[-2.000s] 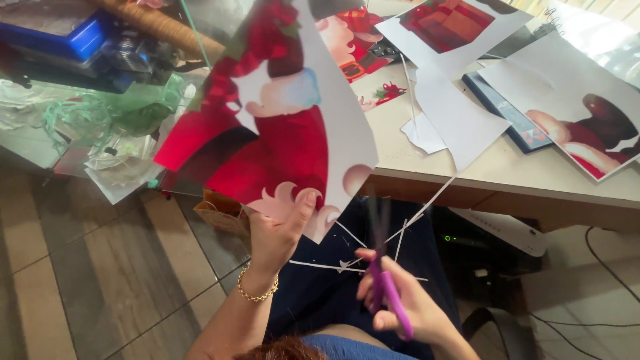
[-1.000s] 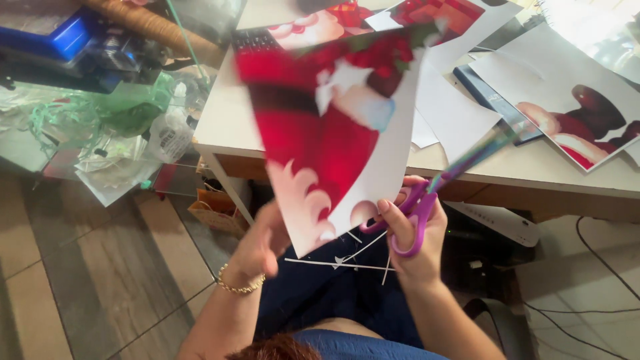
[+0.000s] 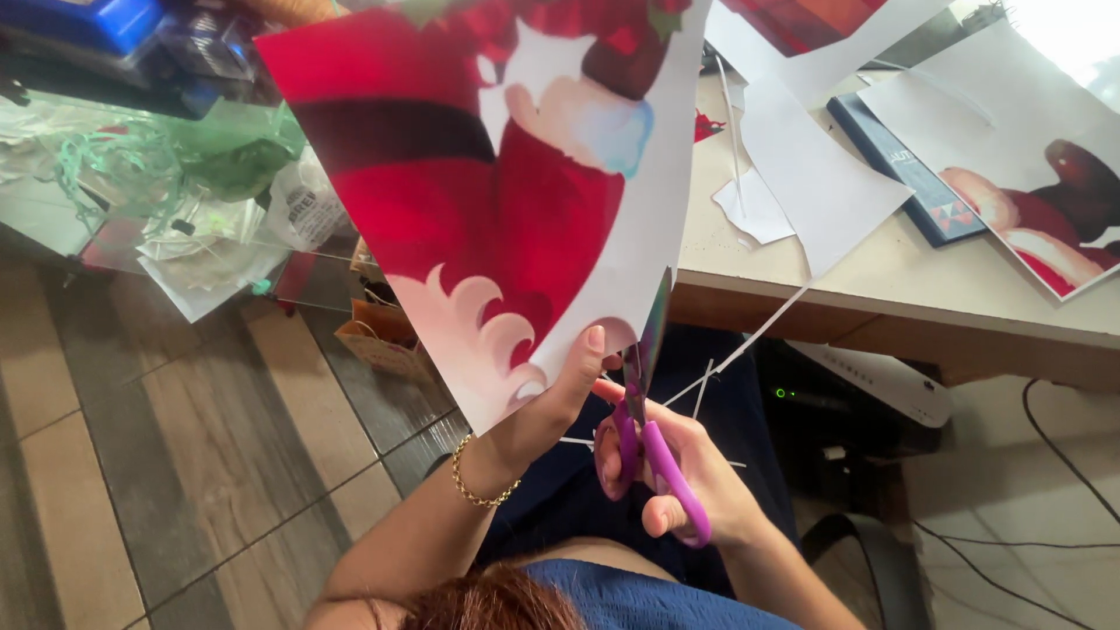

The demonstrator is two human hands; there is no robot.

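Observation:
My left hand (image 3: 551, 407), with a gold chain bracelet (image 3: 475, 477) on its wrist, grips the lower edge of a printed paper sheet (image 3: 420, 210). The sheet shows a red suit with a black band and pale curls, with a white margin on its right. My right hand (image 3: 682, 472) has fingers in the purple handles of a pair of scissors (image 3: 643, 385). The scissors point up at the sheet's lower right edge, and their blades meet the white margin beside my left thumb. Thin white paper strips (image 3: 700, 385) lie over my lap.
On the white table (image 3: 744, 280) are cut paper scraps (image 3: 796, 166), a dark blue box (image 3: 910, 175) and another printed sheet (image 3: 1032, 184). Plastic bags (image 3: 227, 149) crowd a glass shelf at left. Below the table are a white device (image 3: 875, 376) and cables (image 3: 1032, 542).
One second ago the scissors pointed up and right, away from the sheet; now their blades are at its edge. My left hand has come up onto the sheet's lower part, which has turned.

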